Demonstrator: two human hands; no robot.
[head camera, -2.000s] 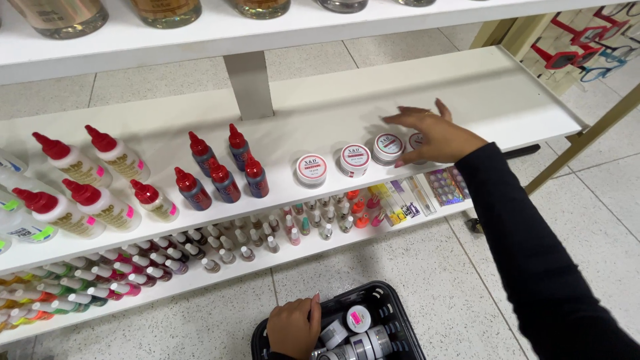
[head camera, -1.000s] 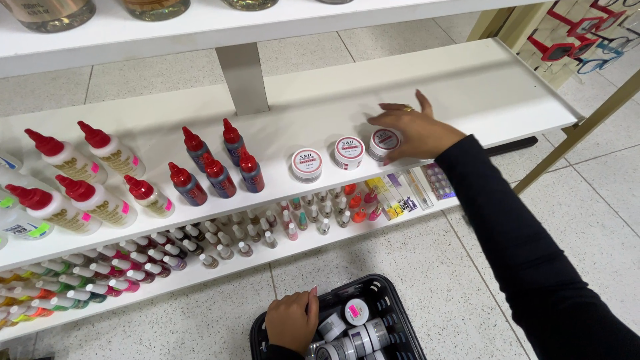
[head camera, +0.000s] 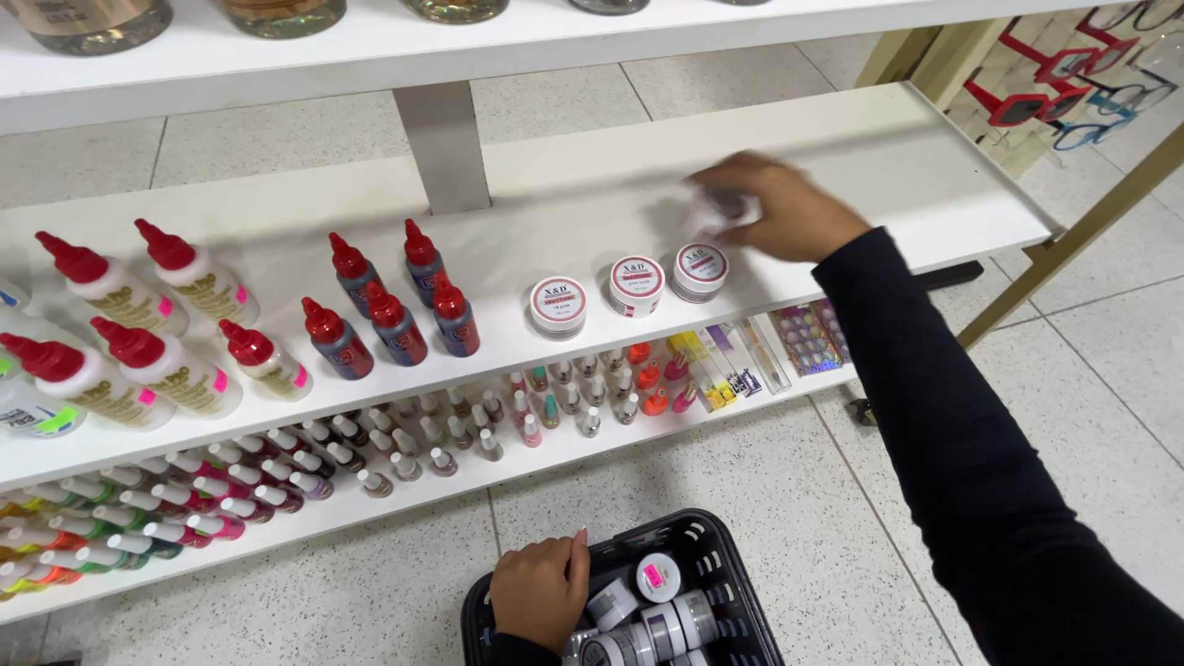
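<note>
Over the white middle shelf (head camera: 814, 176), my right hand (head camera: 777, 208) is blurred and grips a small jar (head camera: 726, 208), just above and behind the row of jars. In that row stand a round white-lidded jar (head camera: 558, 305) at the left, another jar (head camera: 636, 285) beside it and a third jar (head camera: 700, 270) at the right, nearest my hand. My left hand (head camera: 541, 587) rests on the left rim of a black plastic basket (head camera: 731, 564), its fingers curled, their grip partly hidden. Several jars (head camera: 664, 624) lie inside, one with a pink sticker (head camera: 657, 576).
Red-capped dark bottles (head camera: 398, 324) and white squeeze bottles (head camera: 166, 365) stand left on the shelf. Below are rows of nail polish bottles (head camera: 277, 486) and flat packs (head camera: 721, 361). An upper shelf edge (head camera: 462, 69) crosses the top; eyeglasses (head camera: 1027, 106) hang at the right.
My right hand has lifted off the jar at the row's right end and moved back, now with a small jar in its fingers. My left hand has stayed at the basket.
</note>
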